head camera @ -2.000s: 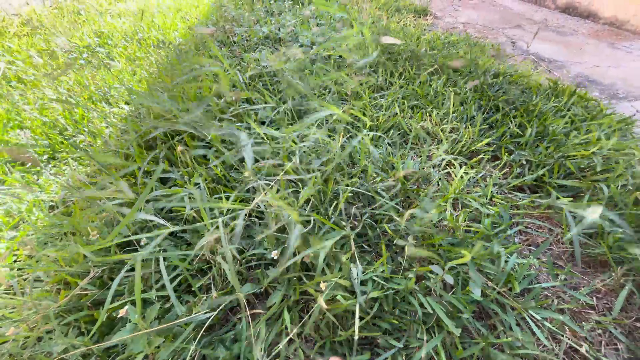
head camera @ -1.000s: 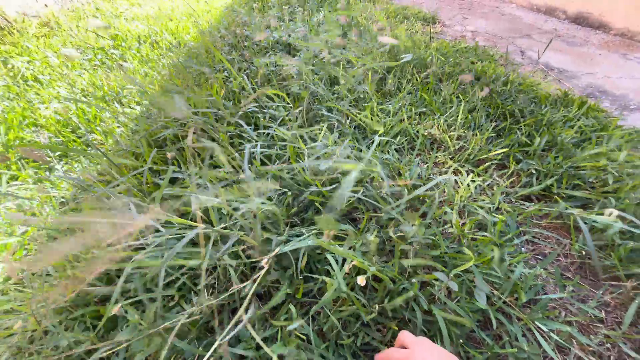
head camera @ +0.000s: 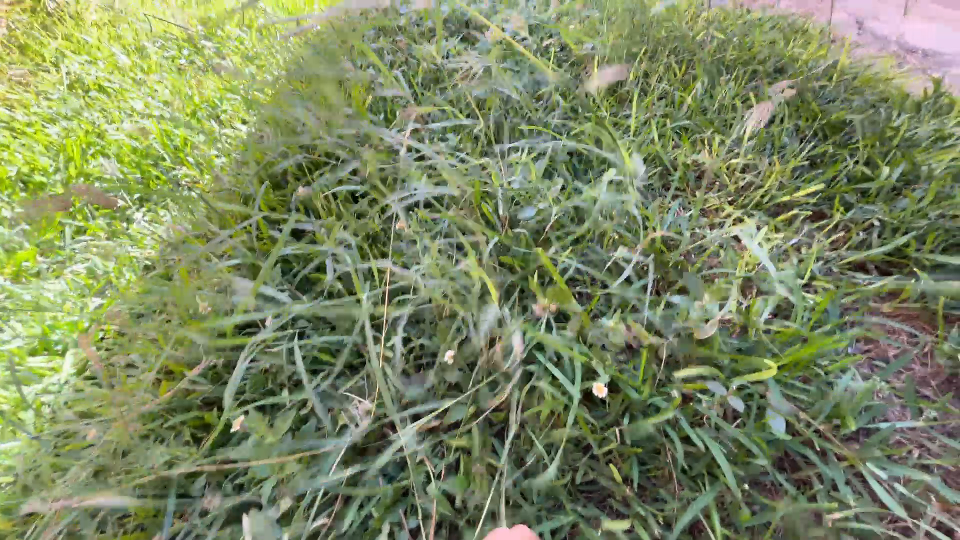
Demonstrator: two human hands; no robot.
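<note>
Only a fingertip of one hand [head camera: 511, 533] shows, at the bottom edge just right of the middle; which hand it belongs to I cannot tell. Thin grass stems [head camera: 504, 457] rise close by it, and whether the fingers hold them is hidden below the frame. Long green grass [head camera: 450, 300] fills most of the view, blurred in many places. A small white flower with a yellow centre [head camera: 599, 390] stands above and to the right of the fingertip, and a second small pale flower [head camera: 449, 355] lies further left.
Brighter, sunlit grass [head camera: 97, 165] runs along the left side. A pale paved strip [head camera: 892, 34] crosses the far right corner. Brown soil with dry grass [head camera: 907, 349] shows at the right edge.
No hand showed in the oldest frame. A second ago more of a hand was at the bottom edge; now only a fingertip shows. The view has shifted slightly.
</note>
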